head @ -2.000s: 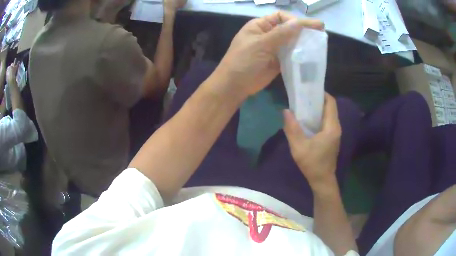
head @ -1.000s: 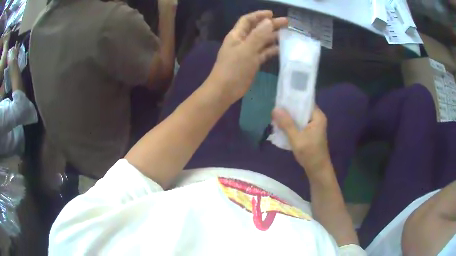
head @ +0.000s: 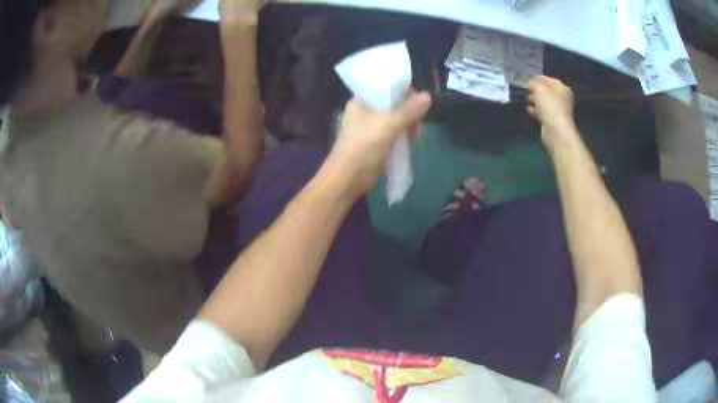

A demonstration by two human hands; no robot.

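My left hand (head: 370,134) is closed around the device in its cloudy white sleeve (head: 383,76). The wide open end of the sleeve points up and its lower part shows below my fingers. The device's screen is not visible. My right hand (head: 551,104) is at the lower right edge of the printed sheets (head: 482,63), which hang below the table's edge. Its fingertips are bent at a sheet's corner; I cannot tell if they grip it.
The pale table (head: 441,14) curves across the top. White cartons (head: 627,35) and printed papers (head: 664,51) lie at its right end. A brown carton (head: 683,142) is at the far right. A person in a brown shirt (head: 110,212) sits close on my left.
The sleeved device has passed from my right hand to my left and moved left. My right hand has let it go and moved up and right to the printed sheets. The view has shifted.
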